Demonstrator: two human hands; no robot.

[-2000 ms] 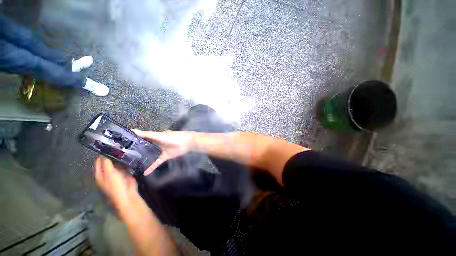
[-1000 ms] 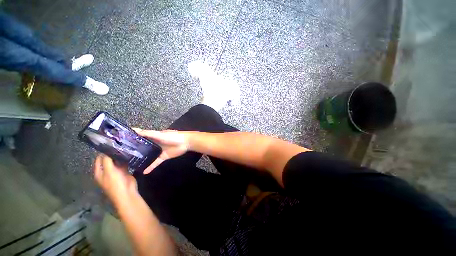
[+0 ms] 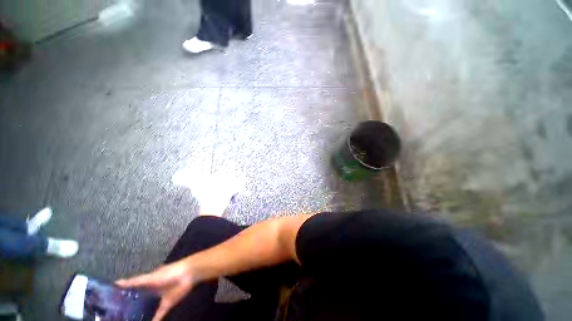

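Note:
A smartphone (image 3: 106, 299) with a lit screen showing a dark picture and a white area at one end is at the lower left, cut off by the bottom edge. My right hand (image 3: 168, 287) holds its right end, fingers spread along the edge. My left hand is out of the picture. My black trousers (image 3: 204, 241) are beside the phone, with one knee bent. A very bright pale patch, perhaps my foot, lies beyond the knee.
A green bucket (image 3: 351, 164) with a dark round opening stands by the wall (image 3: 464, 125) at right. A person in dark trousers (image 3: 224, 22) stands at the top. Another person's jeans and white shoes (image 3: 61, 247) are at left. Red shapes (image 3: 7, 47) are blurred at upper left.
The view has turned up and right, so the phone and bucket sit lower and further left. My left hand has left the picture. The standing person has come into view. Earlier smoke is gone.

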